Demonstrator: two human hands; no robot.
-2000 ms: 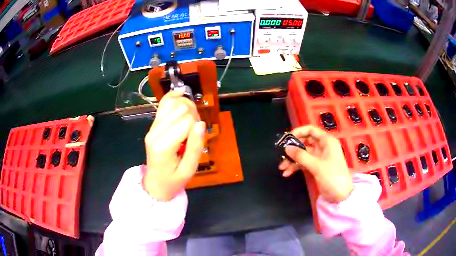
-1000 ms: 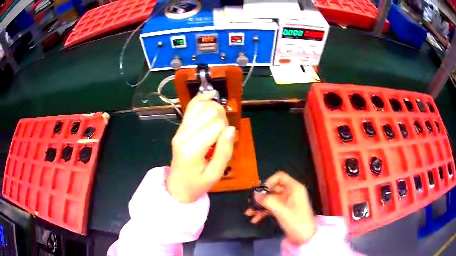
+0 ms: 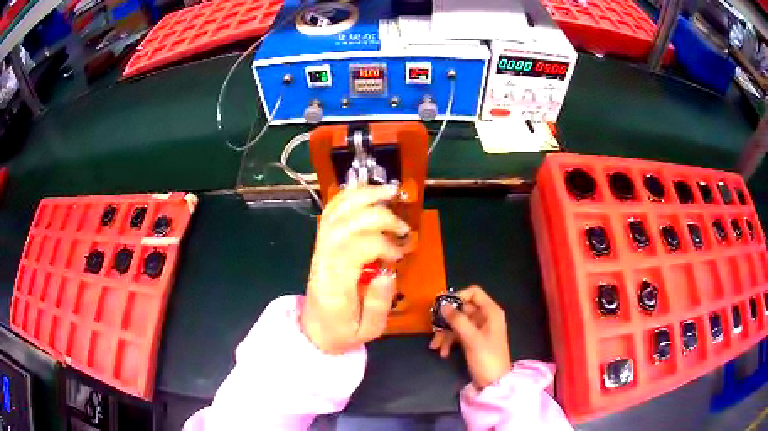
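Observation:
My left hand (image 3: 358,261) is closed around the red grip (image 3: 371,272) of the clamp handle, in front of the orange test fixture (image 3: 413,160); the grip is mostly hidden by my fingers. The metal linkage (image 3: 362,164) shows above the hand. My right hand (image 3: 478,331) holds a small black watch unit (image 3: 446,311) between thumb and fingers, just over the right front edge of the orange base plate (image 3: 434,252). The fixture nest is mostly hidden behind my left hand.
A thick red foam tray (image 3: 543,278) with many black units stands right. A thinner red tray (image 3: 63,295) with several units lies left. Behind are the blue tester box (image 3: 375,97), the white power supply (image 3: 529,88) and pale leads (image 3: 290,160).
My right hand has brought the watch unit from beside the right tray to the fixture base's right front edge. My left hand stays on the clamp handle. The camera view has shifted.

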